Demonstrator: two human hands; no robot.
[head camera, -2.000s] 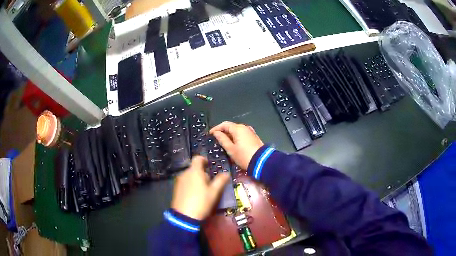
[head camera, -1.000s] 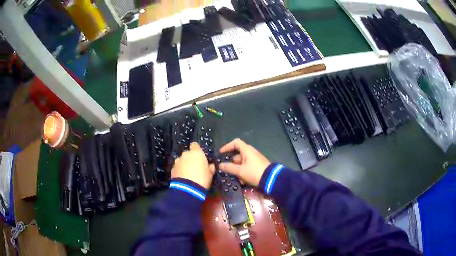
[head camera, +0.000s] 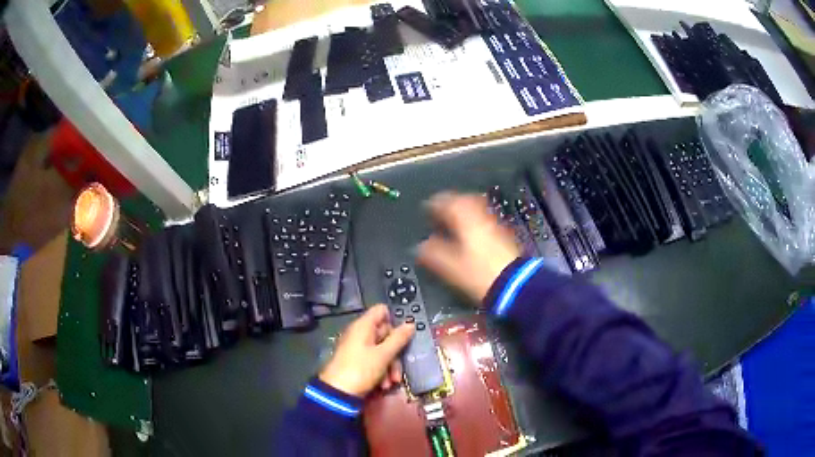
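Observation:
A black remote control (head camera: 414, 335), button side up, lies lengthwise over the yellow block of the reddish-brown test fixture (head camera: 478, 388). My left hand (head camera: 366, 353) holds this remote by its left edge, thumb on top. My right hand (head camera: 465, 245) is blurred, above the mat to the right of the remote's top end, near the right row of remotes (head camera: 608, 192); whether it holds anything cannot be told. The left row of remotes (head camera: 214, 277) leans side by side, with a few button side up at its right end. Green batteries (head camera: 441, 441) show at the fixture's near end.
Two tiny green batteries (head camera: 384, 189) lie by the white sheet (head camera: 357, 134), which bears black parts and a plain black rectangle (head camera: 253, 149). A clear plastic bag (head camera: 760, 170) is at right, an orange-lit jar (head camera: 96, 216) at left beside a white post (head camera: 98, 116).
Both hands were together at the remote's top end. My right hand has moved up and right towards the right row. My left hand has moved down along the remote. The left row's right end has shifted.

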